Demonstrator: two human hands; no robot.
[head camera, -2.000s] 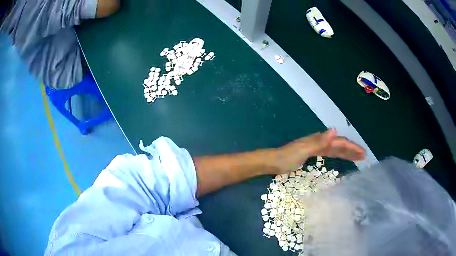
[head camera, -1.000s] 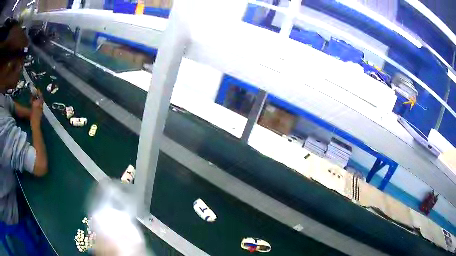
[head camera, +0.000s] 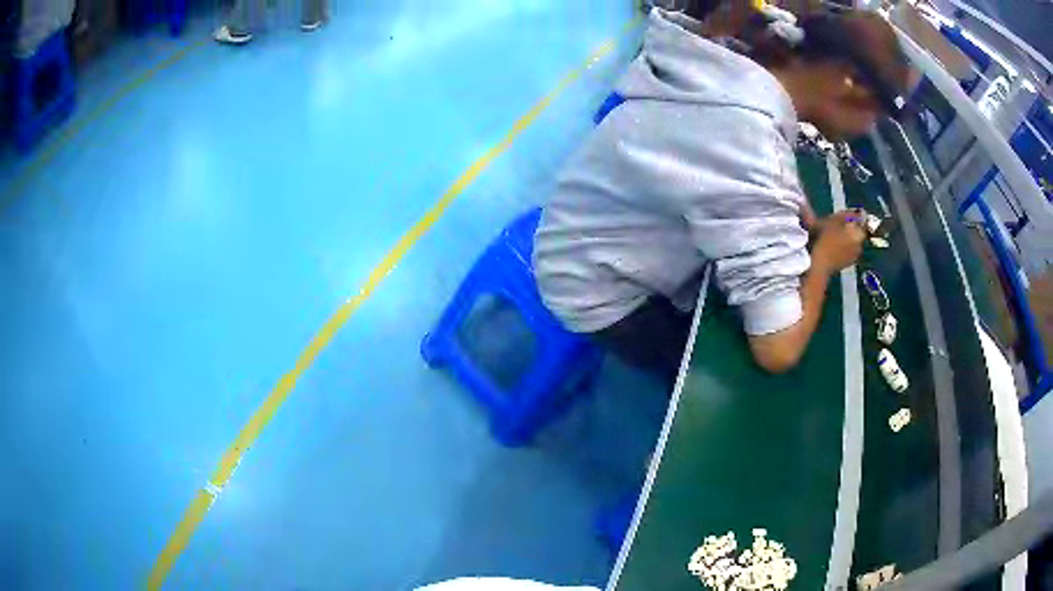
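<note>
A loose heap of small white plastic inserts (head camera: 742, 562) lies on the green bench surface (head camera: 739, 462) at the bottom, cut by the picture's lower edge. White housings lie spaced on the dark green conveyor belt (head camera: 915, 462); one white housing (head camera: 893, 371) shows a blue mark, and a smaller white piece (head camera: 901, 419) lies below it. Neither my left hand nor my right hand is in the picture.
A worker in a grey hoodie (head camera: 693, 173) sits on a blue stool (head camera: 502, 335), holding a small part over the belt. The pale belt edge rail (head camera: 851, 439) runs between bench and belt. The blue floor (head camera: 231, 231) has a yellow line.
The view has swung left, from the bench and then the shelf to the floor and the neighbouring worker. My hand, forearm and the clear bag seen earlier are out of the picture.
</note>
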